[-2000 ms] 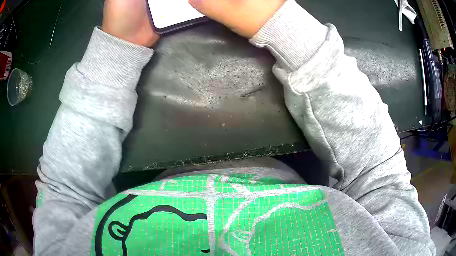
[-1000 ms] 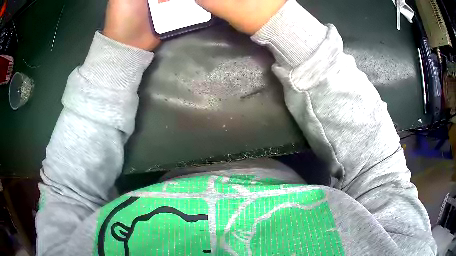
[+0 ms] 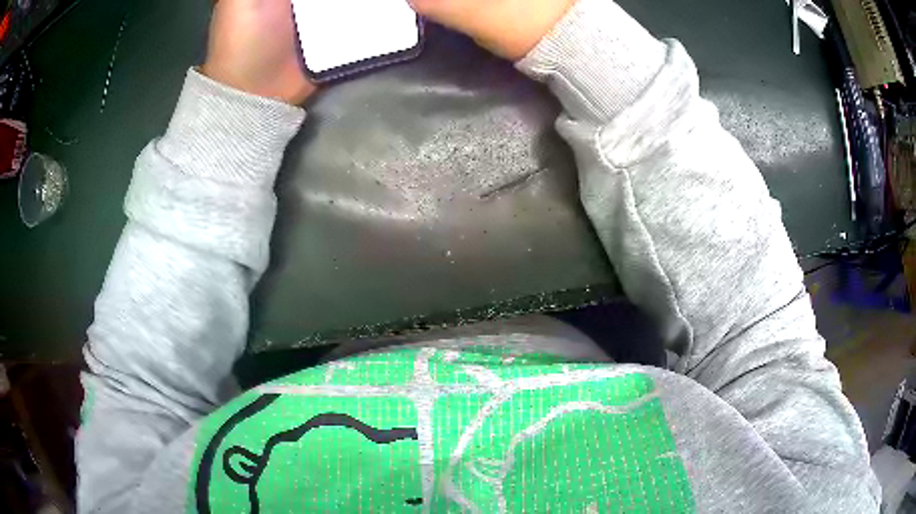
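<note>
A smartphone (image 3: 359,36) with a bright white screen and a dark edge is at the top of the picture, its far end cut off by the upper edge. My left hand (image 3: 258,52) holds it at its left side; the fingers are out of the picture. My right hand (image 3: 499,22) is at the phone's upper right corner, also cut off by the edge. Its fingertips do not show, so its grip cannot be told.
A green mat-covered bench (image 3: 432,256) lies under my forearms. A clear cup (image 3: 43,189) and a red-labelled item (image 3: 10,148) are at the left. A black power tool (image 3: 866,151), a beige ridged box (image 3: 870,42) and white scraps (image 3: 807,22) are at the right.
The phone has shifted slightly down and left, and its screen shows plain white where a red patch showed before. My right hand has moved slightly right.
</note>
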